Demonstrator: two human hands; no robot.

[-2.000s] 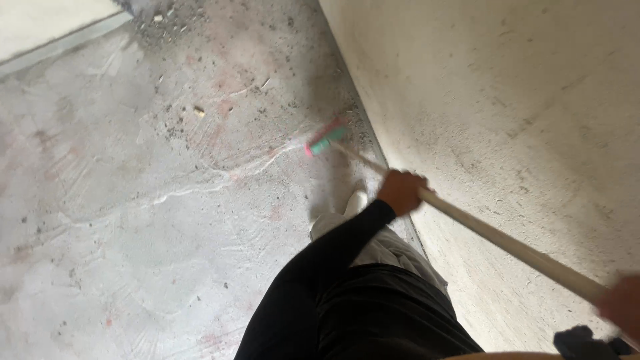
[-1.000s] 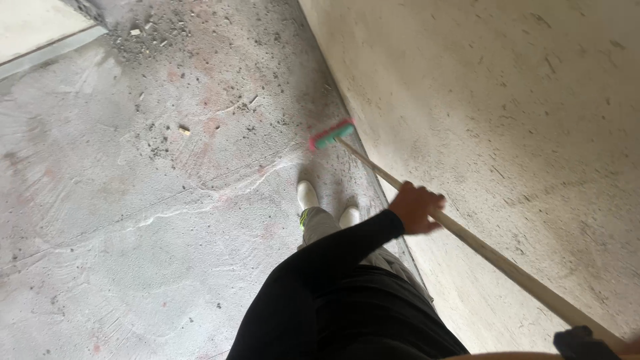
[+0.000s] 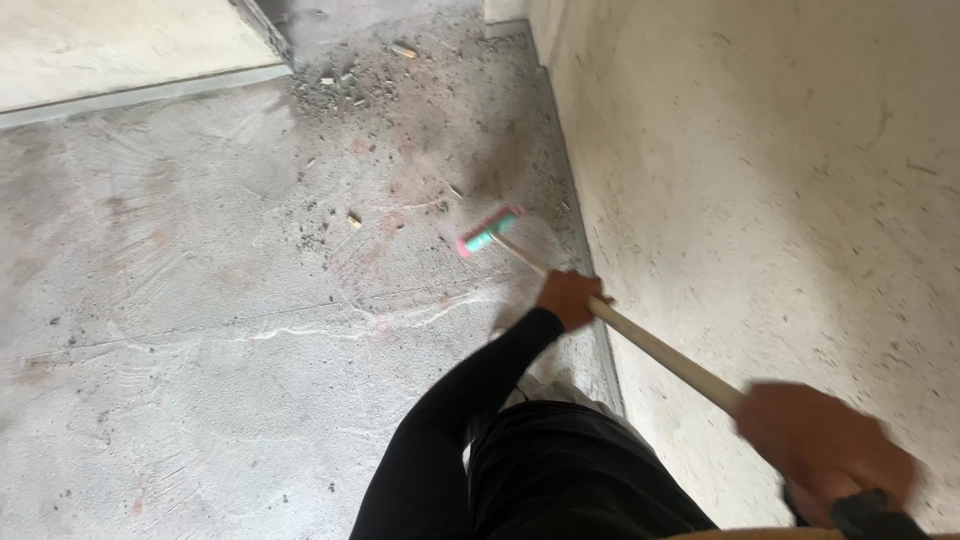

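A push broom with a pink and turquoise head (image 3: 491, 231) is on the rough concrete floor, a short way from the wall at the right; the head is slightly blurred. My left hand (image 3: 571, 298) is closed around the lower part of its pale pole (image 3: 667, 358). Farther up the pole, at the lower right, my right hand (image 3: 821, 439) grips it, blurred by motion. Crumbs of grey debris and small chips lie on the floor beyond and to the left of the broom head.
A plastered wall (image 3: 757, 187) runs along the right side. Another wall section (image 3: 127, 45) ends in a corner at the upper left. Loose rubble (image 3: 345, 86) lies by that corner, and a small chunk (image 3: 354, 220) sits left of the broom.
My right hand, out of sight or barely at the edge a second ago, now shows in full on the pole. The view has shifted, bringing more floor and the far wall corner into sight.
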